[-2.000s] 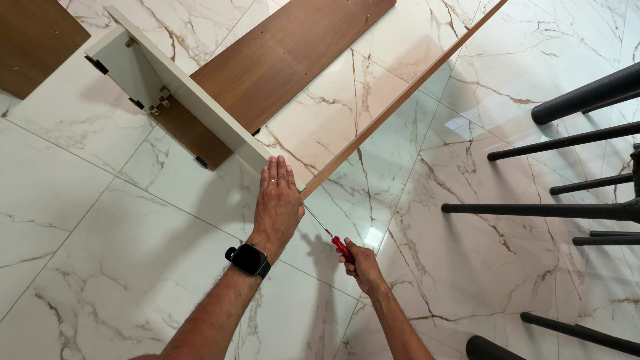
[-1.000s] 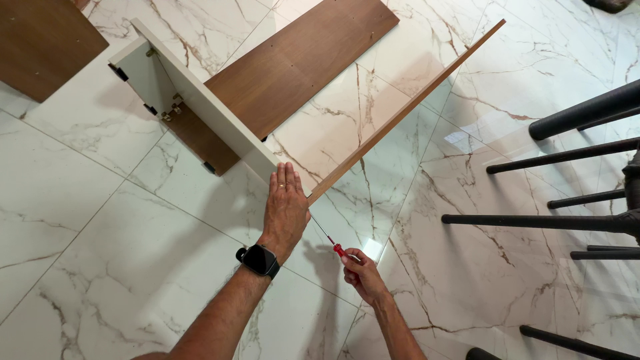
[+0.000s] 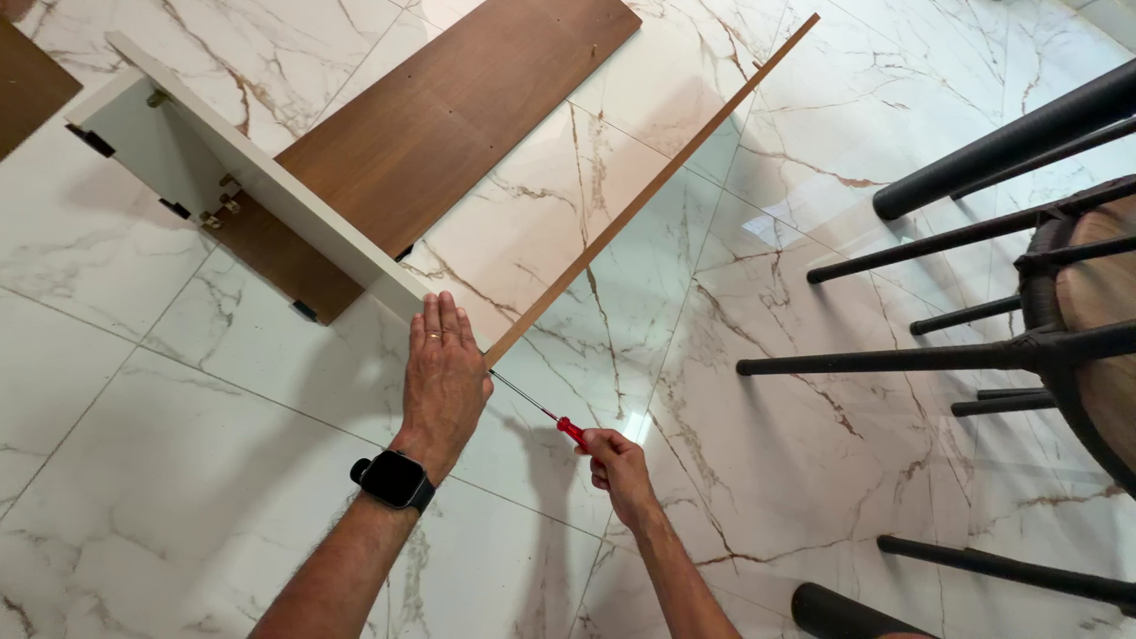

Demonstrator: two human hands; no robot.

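Note:
My right hand grips the red handle of a screwdriver. The metal shaft points up and left, its tip at the near end of a long wooden panel seen edge-on. Flat on the corner where that panel meets a white panel lies my left hand, its fingers straight and close together; it wears a ring, and a black watch is on the wrist. The corner itself is partly hidden under this hand. Metal hinges and black fittings show on the attached white and brown parts at the left.
A wide brown wooden board lies on the marble-look tile floor behind the panels. Another brown board is at the far left. Black-legged chairs or stools occupy the right side, one with a tan seat.

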